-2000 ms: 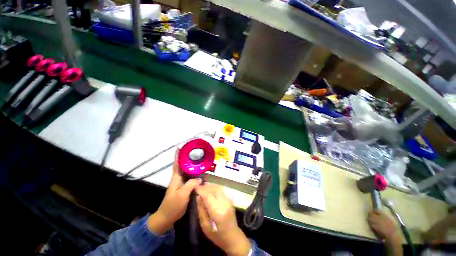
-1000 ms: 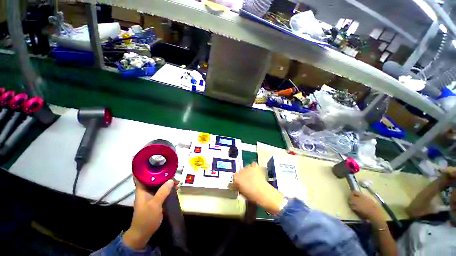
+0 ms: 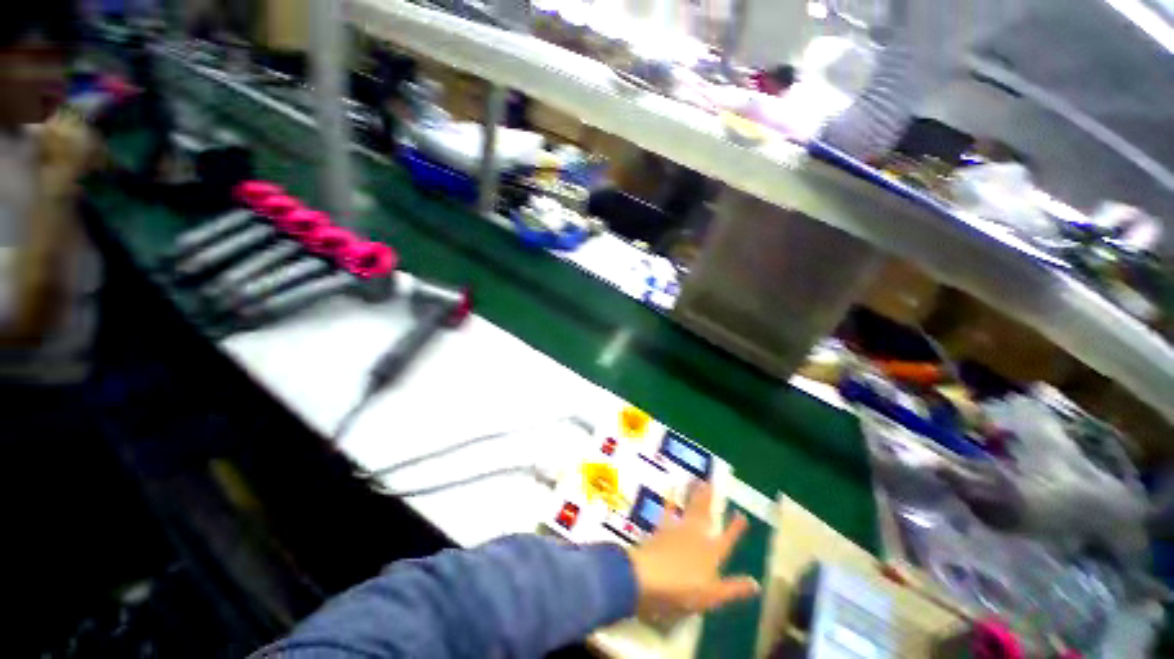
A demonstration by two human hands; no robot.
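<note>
My left hand is open with its fingers spread, over the right side of the white power meter test box. The sleeve comes in from the lower left. The hand covers part of the box and its socket area. The box shows two blue displays, red switches and yellow patches. My right hand is not in view. A grey hair dryer with a pink end lies on the white surface to the left of the box. The picture is blurred.
A rack holds several pink-ended dryers at the left. A second instrument stands on the tan board at the right, with a blurred pink dryer end beyond it. A person sits at the far left. A long shelf runs above.
The view has swung left, so the bench appears further right. The pink-ringed dryer from my left hand is no longer seen. My right hand has left the picture; my left hand is open over the box.
</note>
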